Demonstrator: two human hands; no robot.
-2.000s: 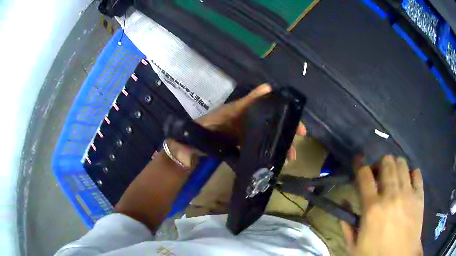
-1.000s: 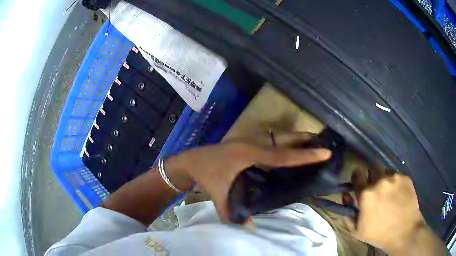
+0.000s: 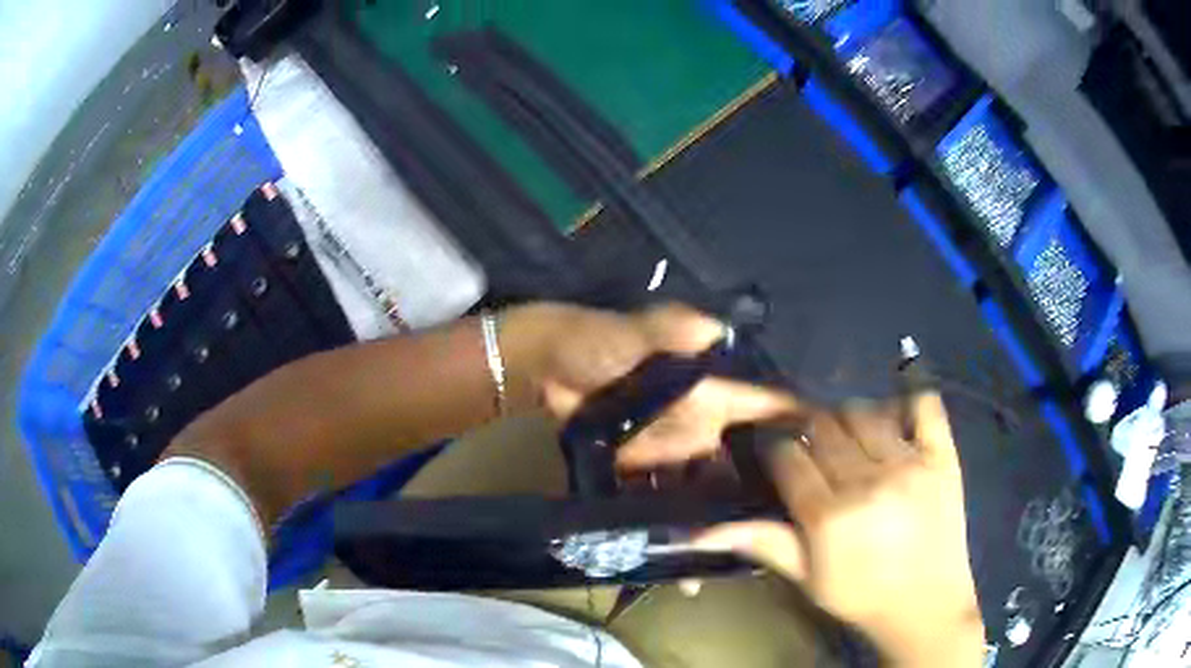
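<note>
A long black lock panel (image 3: 444, 538) lies across my lap, with a silver disc (image 3: 601, 552) facing up. A black lever handle (image 3: 594, 437) stands out above it. My left hand (image 3: 634, 352), with a bracelet at the wrist, is closed around the handle part. My right hand (image 3: 869, 502) is at the right end of the panel, thumb on the near side and fingers above. A dark part shows beneath its fingers. Both hands are blurred, and I cannot tell whether the pliers are still in the right one.
A blue crate (image 3: 59, 392) with black panels stands at left, partly under a white printed sheet (image 3: 379, 209). Black parts lie on the green board (image 3: 679, 65). Blue bins (image 3: 986, 170) line the far edge. Thin rings (image 3: 1049, 542) and small white pieces (image 3: 910, 349) lie on the mat.
The panel has turned, and its silver disc faces up again. My hands have come together over it. The view has shifted so more bins show at right.
</note>
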